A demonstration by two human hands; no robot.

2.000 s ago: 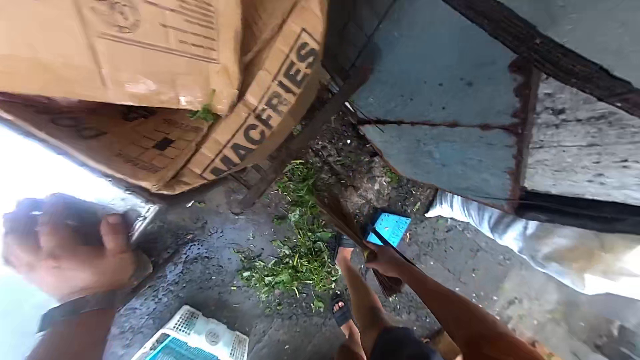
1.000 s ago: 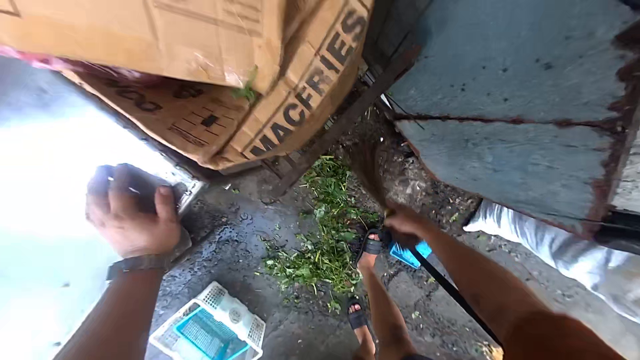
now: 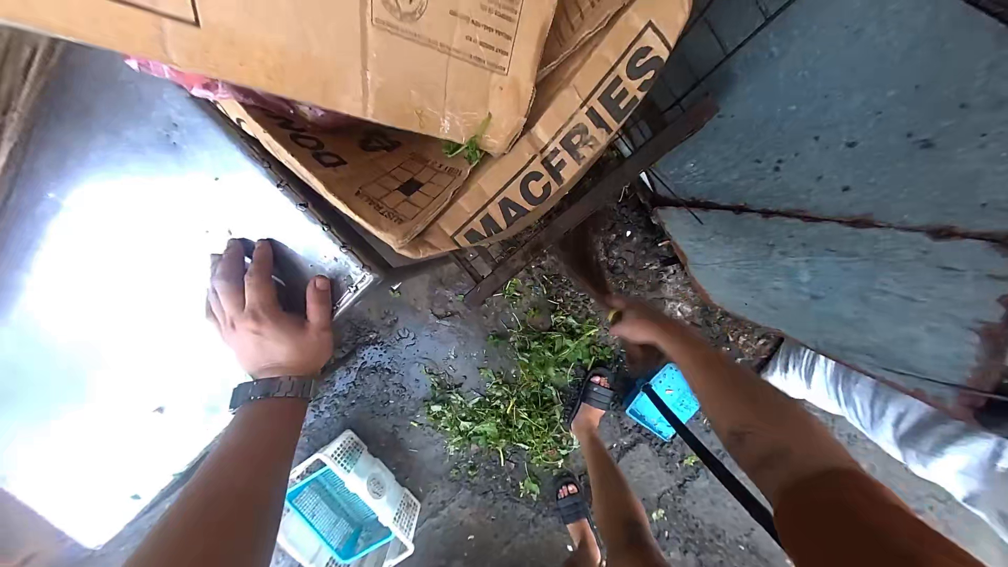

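Observation:
My left hand (image 3: 272, 315), with a metal-banded watch at the wrist, rests on a dark rounded object (image 3: 290, 279) at the corner of a shiny metal tabletop (image 3: 102, 315). Its fingers lie over that object, which I cannot identify. My right hand (image 3: 642, 323) is closed around a brown broom (image 3: 583, 256), whose blurred bristles reach under a rusty metal frame. Below and left of the broom, a heap of green leaves and stems (image 3: 512, 402) lies on the wet floor. Just below my right hand is a blue plastic dustpan (image 3: 665, 402) with a black handle.
Cardboard boxes (image 3: 299, 55) overhang the rusty frame (image 3: 598, 197). White and blue plastic baskets (image 3: 346, 504) stand at the bottom left. Blue-grey panels (image 3: 850, 291) and a white sack (image 3: 882, 425) lie to the right. My sandalled feet (image 3: 596, 398) are beside the leaves.
The broom's bristle end has moved up toward the rusty frame, still in my right hand. My left hand remains on the dark object. The view has shifted, showing more of the white basket.

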